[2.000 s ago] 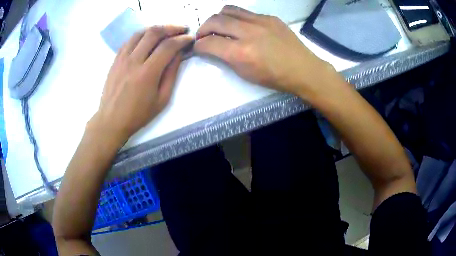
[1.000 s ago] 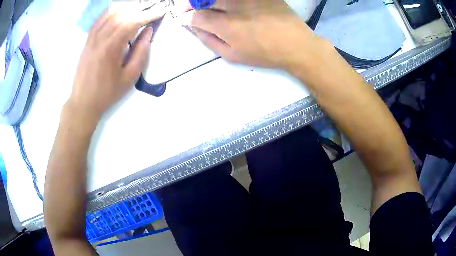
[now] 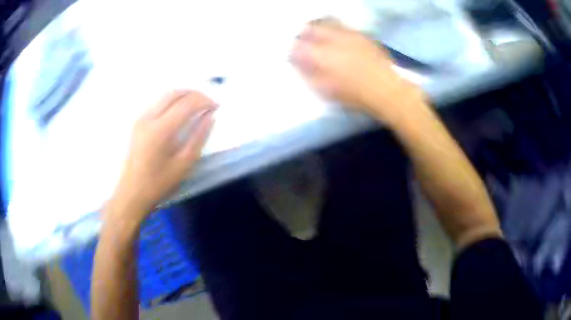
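Note:
The frame is strongly blurred and overexposed. My left hand (image 3: pixel 169 140) is over the front part of the white table, its fingers curled; I cannot tell if it holds anything. My right hand (image 3: pixel 344 62) is further back and to the right, fingers bent, left of the grey stack of cut panels (image 3: pixel 432 40); whether it holds a piece is not clear. A small dark spot (image 3: pixel 217 80) shows on the table between the hands. The blurred grey sewn panels (image 3: pixel 62 81) lie at the left.
The white table (image 3: pixel 263 125) has a blurred grey front edge above my dark-clothed lap. A blue perforated basket (image 3: pixel 166 256) is below the table at left. A blurred dark object is at the far right corner. Dark and grey fabric (image 3: pixel 538 219) lies at right.
My left hand has moved right and toward the front edge. My right hand has shifted slightly, and the hands are farther apart. The view has shifted; the blue piece beside my right hand no longer shows.

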